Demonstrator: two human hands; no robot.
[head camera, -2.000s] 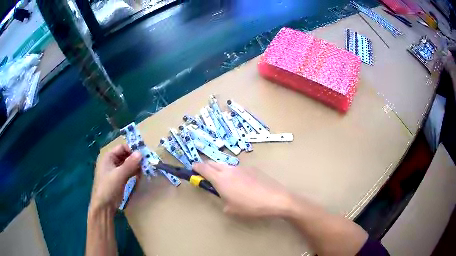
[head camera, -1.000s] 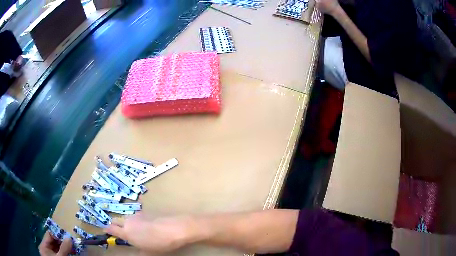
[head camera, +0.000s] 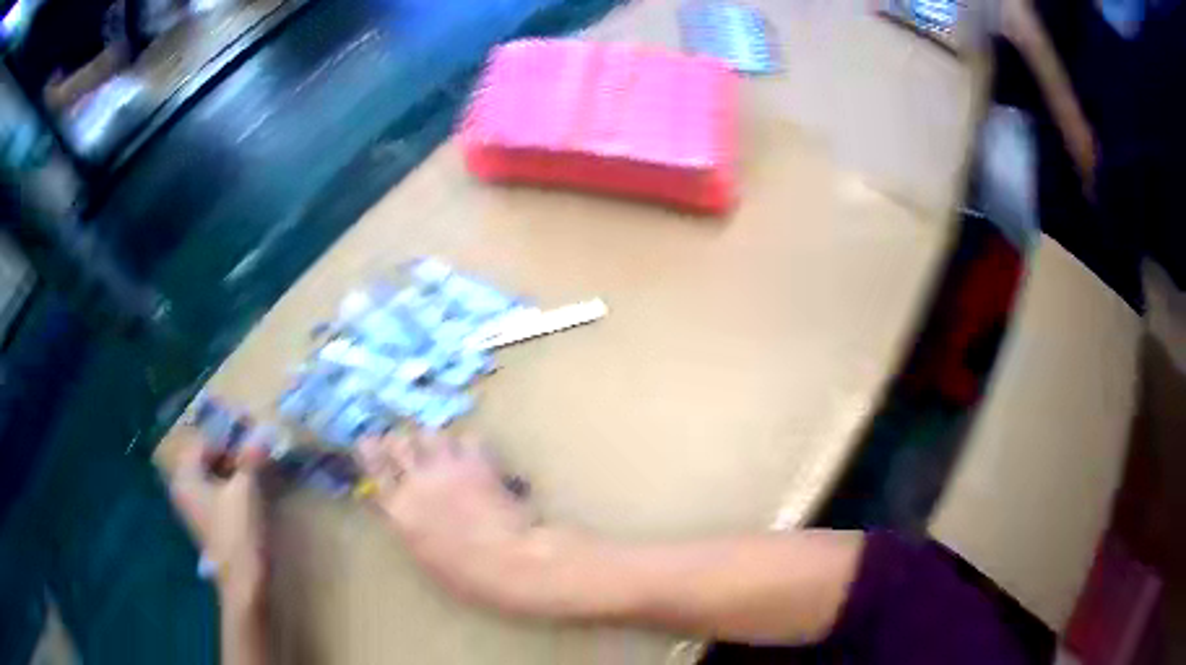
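Observation:
The frame is blurred. My left hand (head camera: 224, 500) is at the lower left, holding a small PCB panel (head camera: 224, 422) near the cardboard's left corner. My right hand (head camera: 449, 500) is closed around the pliers (head camera: 319, 470), whose dark jaws point left to the panel; a yellow band shows by my fingers. Whether the jaws touch the panel is too blurred to tell. A pile of loose single PCB strips (head camera: 390, 351) lies just beyond my hands, with one pale strip (head camera: 553, 321) sticking out to the right.
A pink bubble wrap pack (head camera: 605, 117) lies on the cardboard sheet (head camera: 728, 351) beyond the pile. Another board panel (head camera: 731, 35) lies behind it. An open carton (head camera: 1054, 390) stands right of the table. Another person's arm (head camera: 1054, 85) shows at the upper right.
The view swung right, then partly back left and down, so the table now sits higher than one second ago. Both hands still hold the panel and pliers.

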